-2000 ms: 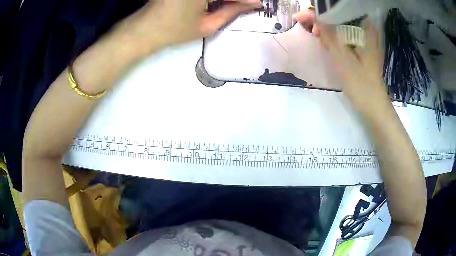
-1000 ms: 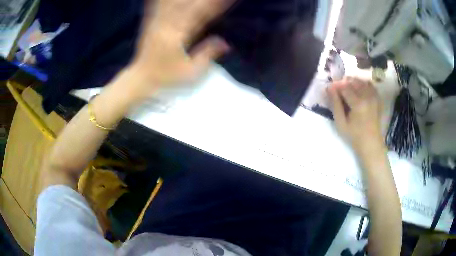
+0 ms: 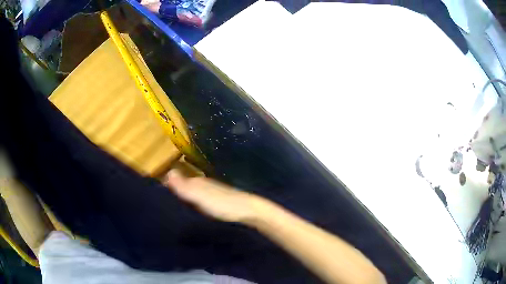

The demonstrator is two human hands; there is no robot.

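Observation:
A large dark navy cloth (image 3: 111, 205) hangs from the upper left and runs diagonally down across the lap. My right hand (image 3: 208, 194) is blurred and lies over this cloth, with its fingertips at the cloth's upper edge; whether they pinch it is unclear. My left forearm shows at the left edge, partly behind the cloth; the left hand itself is cut off or hidden. The needle plate area (image 3: 458, 166) of the sewing machine is at the far right, away from both hands.
The white table (image 3: 355, 100) fills the upper right, its front edge running diagonally. Left of it are a yellow metal bar (image 3: 145, 89) and yellow cloth (image 3: 111, 111). A black thread bundle (image 3: 480, 222) hangs at the right. A blue edge (image 3: 161, 22) and a patterned item show at the top.
The view has turned left. My right hand has left the needle area and is over the cloth. The cloth has come off the table to the lap side. My left hand has gone from view.

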